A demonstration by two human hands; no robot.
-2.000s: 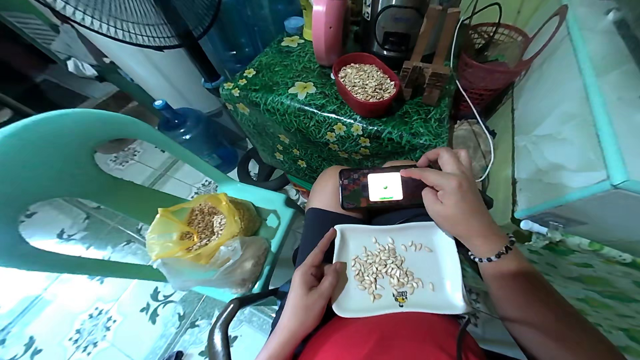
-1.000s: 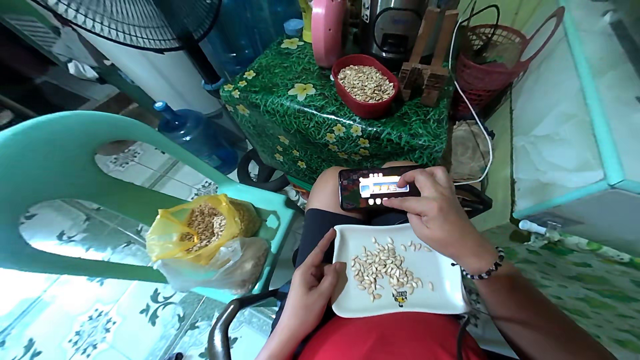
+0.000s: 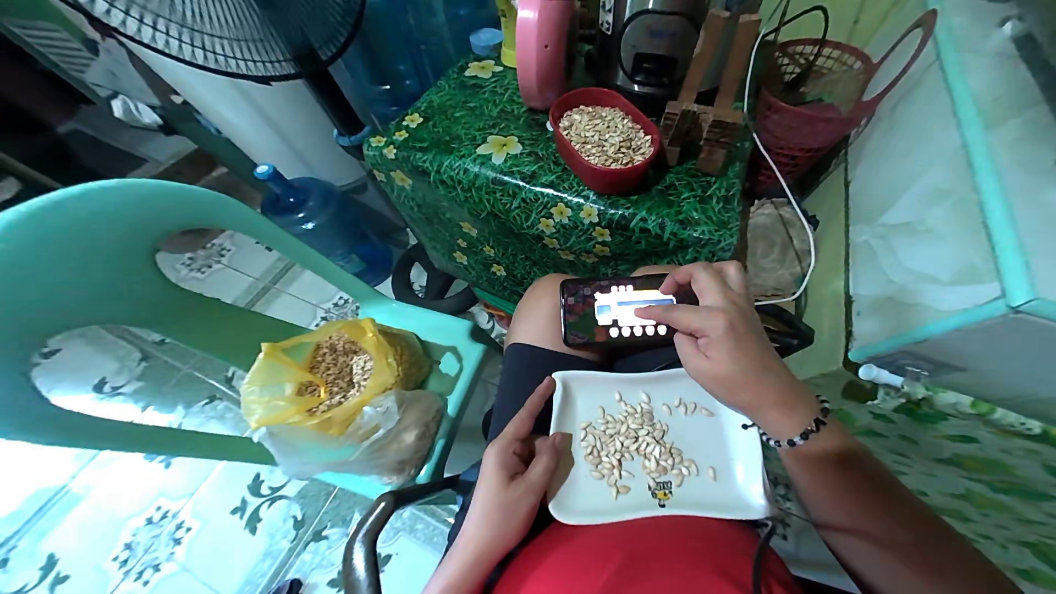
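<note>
A white plate [image 3: 726,462] with pale seeds [image 3: 631,441] scattered on it rests on my lap. My left hand [image 3: 520,462] touches the plate's left edge, index finger extended along the rim and the other fingers curled. Beyond the plate a smartphone [image 3: 580,312] with a lit screen lies sideways on my thighs. My right hand [image 3: 722,334] is over the phone's right half, thumb and index finger apart at the screen, holding nothing. A beaded bracelet is on that wrist.
A green-covered table [image 3: 495,198] bears a red bowl [image 3: 606,177] of seeds, a pink object [image 3: 543,54] and a rice cooker [image 3: 652,49]. On the green plastic chair [image 3: 99,214] sit a yellow bag [image 3: 280,379] of seeds and a clear bag [image 3: 396,437]. A white cable [image 3: 780,169] hangs at right.
Over the phone, my right hand has shifted left from the right end, and its thumb and finger have spread. The picture on the screen has changed. My left hand stays at the plate.
</note>
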